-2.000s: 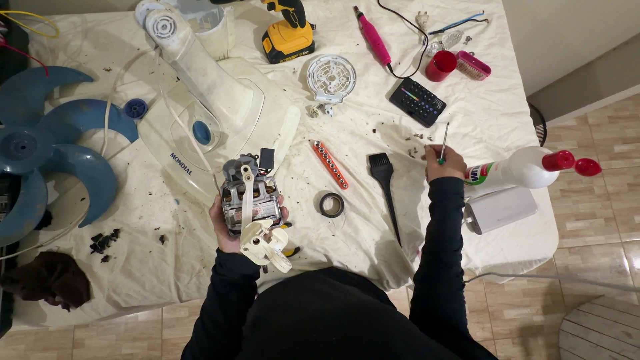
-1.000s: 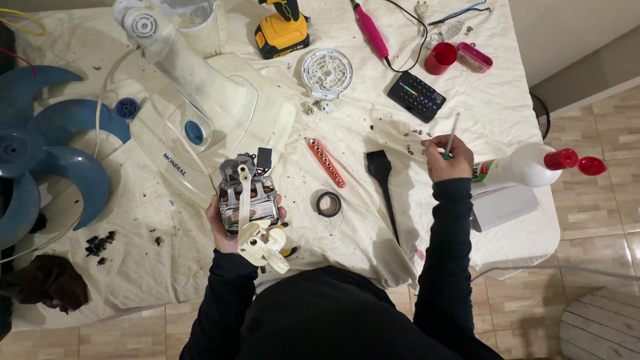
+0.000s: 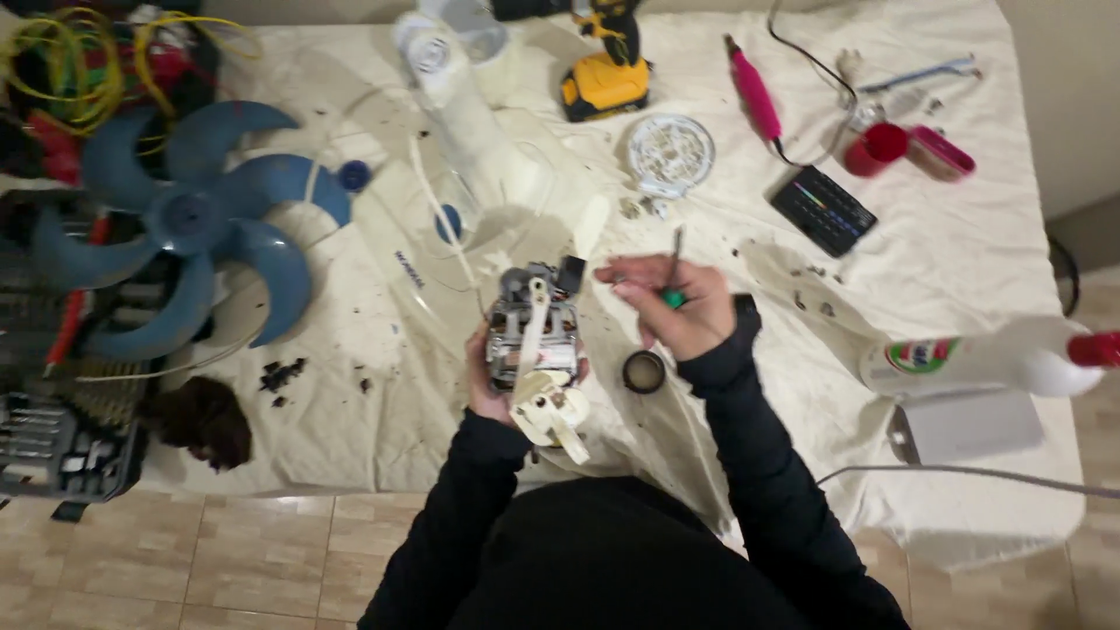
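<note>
My left hand (image 3: pixel 488 376) holds an electric fan motor (image 3: pixel 534 341) from below, its fingers partly hidden beneath it. A cream plastic arm lies across the motor, joined to a cream plastic bracket (image 3: pixel 549 407) at its lower end. My right hand (image 3: pixel 678 302), just right of the motor, grips a screwdriver (image 3: pixel 674 296) with a green handle, its shaft pointing up and away. Thumb and forefinger are pinched near the motor; a tiny item between them cannot be made out. A roll of dark tape (image 3: pixel 644 372) sits below my right hand.
Blue fan blades (image 3: pixel 188 219) and an open tool case (image 3: pixel 74 437) lie left. The fan's cream base (image 3: pixel 516 175) stands behind the motor. Farther back are a yellow cordless drill (image 3: pixel 605 86), a round grille part (image 3: pixel 671 150) and a pink rotary tool (image 3: pixel 754 92). A white bottle (image 3: pixel 980 360) lies right.
My right hand has moved left with the screwdriver, from beside the white bottle to close by the motor. My left hand still holds the motor. The view has shifted left.
</note>
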